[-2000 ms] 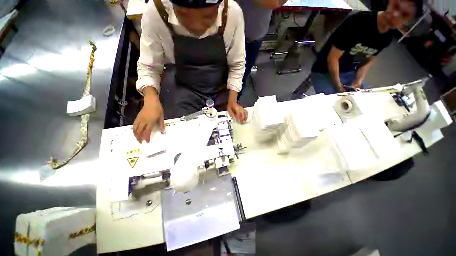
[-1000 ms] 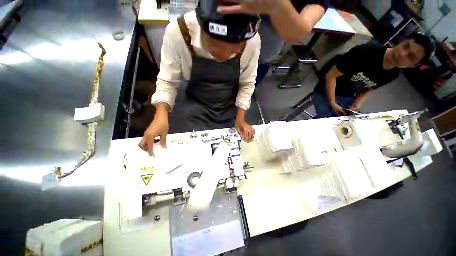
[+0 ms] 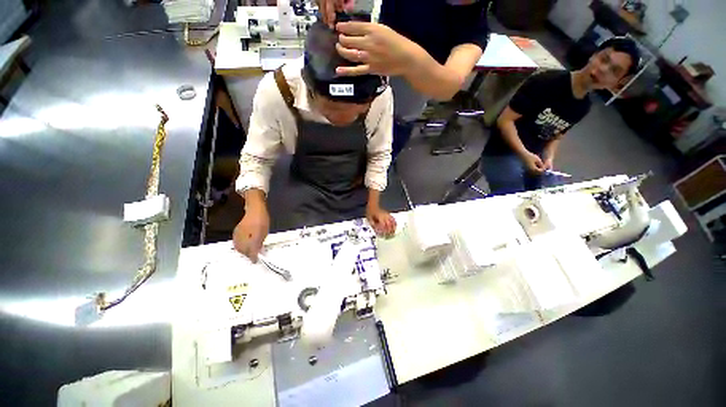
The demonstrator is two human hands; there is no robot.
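Observation:
Neither my left hand nor my right hand is in view. Nearest in front of me is a white sewing machine [image 3: 275, 290] with a yellow warning label, set in a white table [image 3: 430, 342]. A grey plate [image 3: 334, 372] with small scraps lies on its near side. A seated person in an apron [image 3: 330, 159] has one hand over the machine with a thin metal tool, and the other on the table. White cut pieces [image 3: 430, 234] stand in stacks right of the machine.
A steel table [image 3: 72, 159] at left bears a patterned yellow strap [image 3: 151, 242] and a small white bundle [image 3: 146, 210]. A white-topped block [image 3: 115, 389] is at bottom left. A second machine [image 3: 625, 222] is at right. A standing person's hands [image 3: 374, 48] touch the seated person's cap.
The view has shifted, showing more of the far side, including another machine. The standing person's hands have come to the cap. The apron wearer's hand now has a thin tool showing by it.

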